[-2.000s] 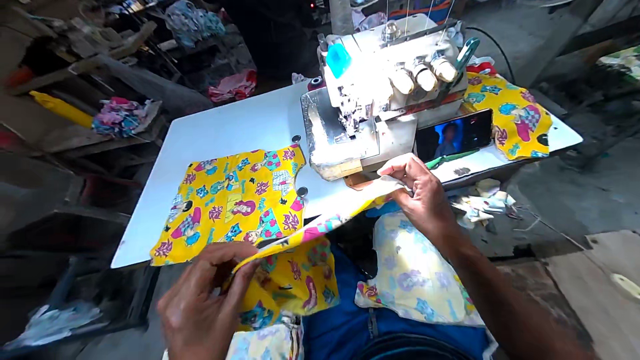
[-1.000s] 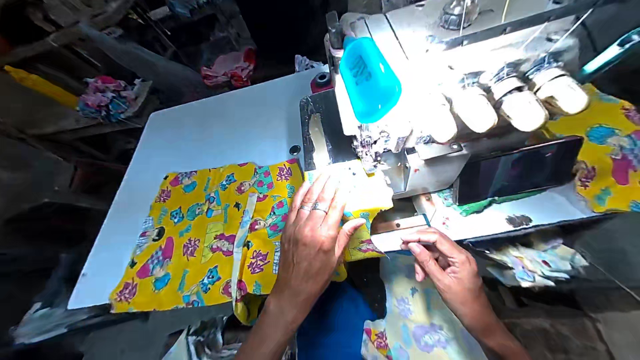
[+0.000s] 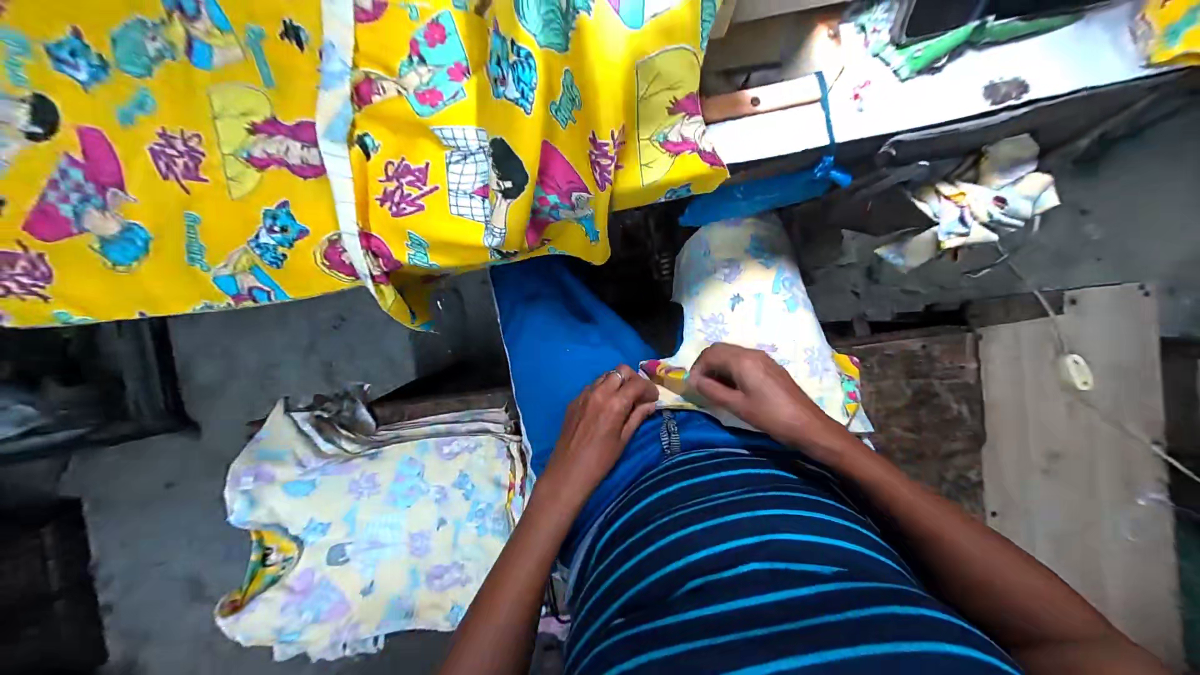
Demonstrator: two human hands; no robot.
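My left hand point(image 3: 607, 417) rests at my lap with its fingers bent at the edge of a pale printed fabric piece point(image 3: 750, 300), which lies wrong side up over my thigh. On that same edge, my right hand point(image 3: 750, 389) pinches the cloth, where a bit of its yellow face is turned up. Yellow printed fabric point(image 3: 469, 141) with a pale strip point(image 3: 339, 141) along it lies on the sewing table and hangs over its front edge. A stack of pale printed fabric pieces point(image 3: 375, 525) sits to the left of my legs.
The white table edge point(image 3: 778, 131) runs across the top right, with a blue tie point(image 3: 827, 169) around it. Fabric scraps point(image 3: 994, 202) lie below the table at the right. A wooden board point(image 3: 1078, 469) and a cord with a small white fitting point(image 3: 1075, 372) are at the far right.
Both hands have left the cloth by the sewing machine and moved down to the pale piece on my lap. The view has tilted down, and the machine is out of sight.
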